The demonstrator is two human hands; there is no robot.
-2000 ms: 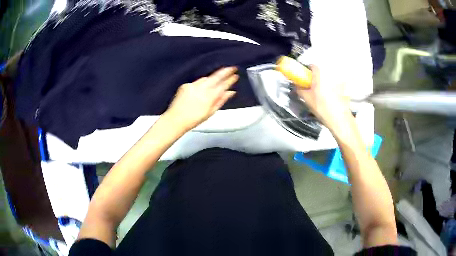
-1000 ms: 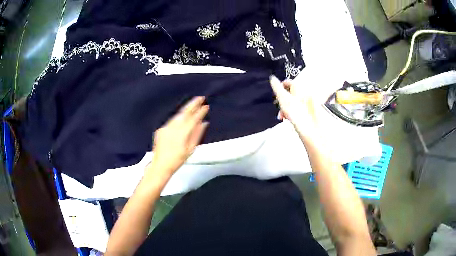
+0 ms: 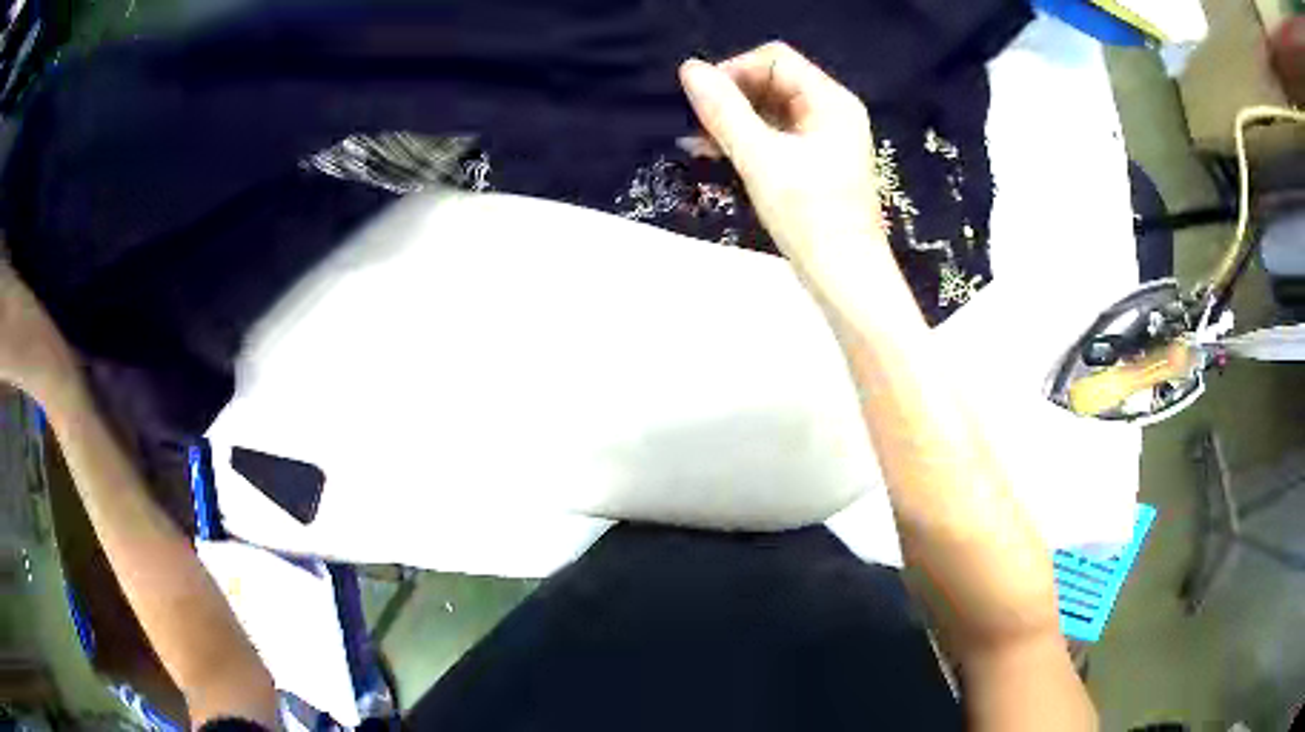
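The dark embroidered garment (image 3: 544,86) is bunched over the far and left part of the white padded board (image 3: 544,372). Its pale embroidery shows in the middle and at the right. My right hand (image 3: 802,136) is over the garment, thumb and fingers bent together; I cannot tell if cloth is pinched between them. My left hand (image 3: 22,336) is cut off by the left edge, beside the garment's left part; its fingers are hidden. The steam iron (image 3: 1138,365) with its yellow-tan handle rests at the board's right edge, with no hand on it.
A small black patch (image 3: 282,483) lies on the board's near left. A blue plastic basket (image 3: 1099,579) is below right. A white paper sheet (image 3: 286,615) and brown cloth are at the lower left. A yellowish tube (image 3: 1242,200) and whitish hose run from the iron.
The iron was let go and set at the right. The garment has moved away and left, baring the near board and black patch. My left hand moved far left, my right hand farther forward.
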